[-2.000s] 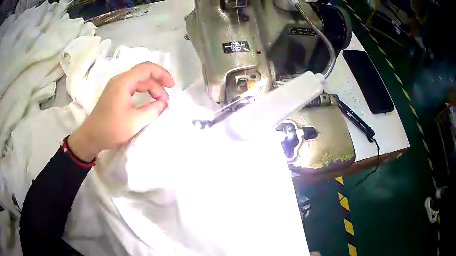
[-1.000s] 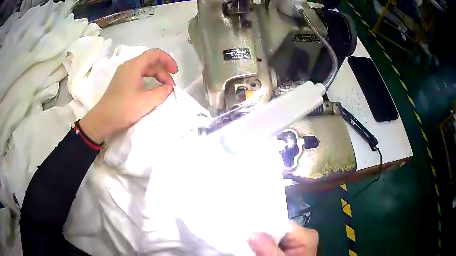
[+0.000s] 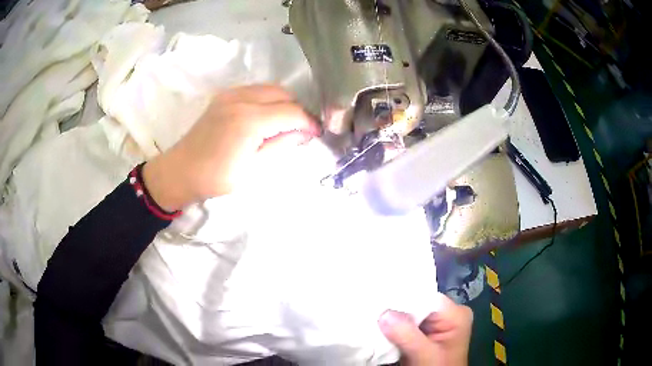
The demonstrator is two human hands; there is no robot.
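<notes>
A white garment piece [image 3: 286,264] lies in front of the sewing machine [image 3: 357,71], its middle washed out by lamp glare. My left hand [image 3: 236,143] is on the cloth just left of the needle area [image 3: 368,154], fingers bent around its edge; the fingertips are lost in glare. My right hand [image 3: 432,332] pinches the cloth's near right corner between thumb and fingers, low in the picture. The white lamp head [image 3: 440,161] hangs over the cloth and hides part of the machine plate.
Heaped cream-white fabric [image 3: 43,86] covers the left side. A black flat phone-like rectangle [image 3: 549,114] and a slim black tool [image 3: 529,170] with a cord lie right of the machine. The table's wooden edge [image 3: 557,227] borders a green floor with yellow-black tape [image 3: 495,293].
My left hand has moved right, closer to the needle area. My right hand has come into view from below and holds the cloth's corner. The camera view has shifted slightly.
</notes>
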